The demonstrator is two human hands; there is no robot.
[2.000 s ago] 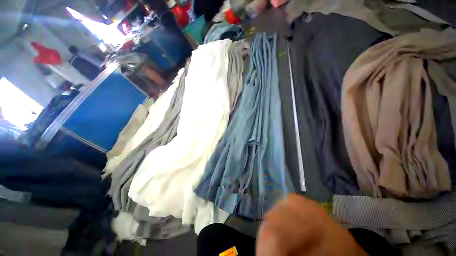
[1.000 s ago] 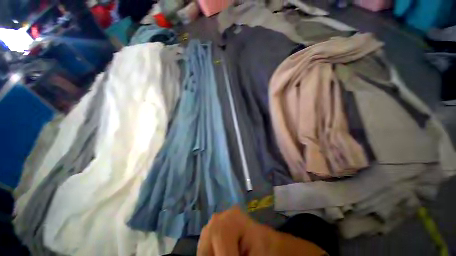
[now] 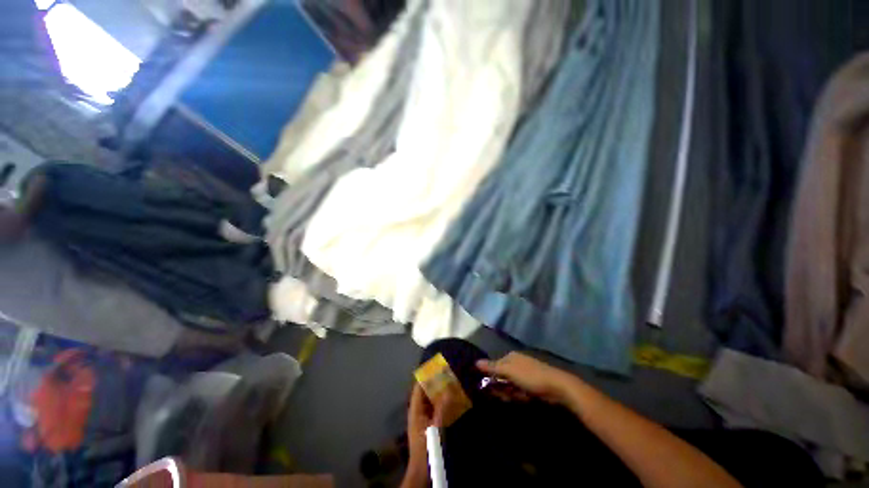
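Note:
My left hand (image 3: 419,421) is low in the middle of the view, its fingers around a small yellow packet or card (image 3: 438,376) above my dark-clothed lap. My right hand (image 3: 535,376) is just right of it, fingertips closed on a small dark, shiny item (image 3: 494,381) too small to name. The blue pleated curtain (image 3: 596,219) lies on the floor in front of me, its near edge beyond my hands. Neither hand touches it. A white strip like a tape measure (image 3: 678,181) lies lengthwise to its right.
A white curtain (image 3: 419,181) and grey cloth lie left of the blue one; dark (image 3: 748,210) and beige-pink curtains (image 3: 819,238) lie right. Dark cloth (image 3: 143,233), a blue panel (image 3: 262,76) and plastic bags (image 3: 229,410) are left. A white stick (image 3: 435,457) stands at the bottom.
The view has swung down and left, so the curtains sit farther right and higher. Both hands now show over my lap, with the yellow packet and small item; before, one blurred hand showed.

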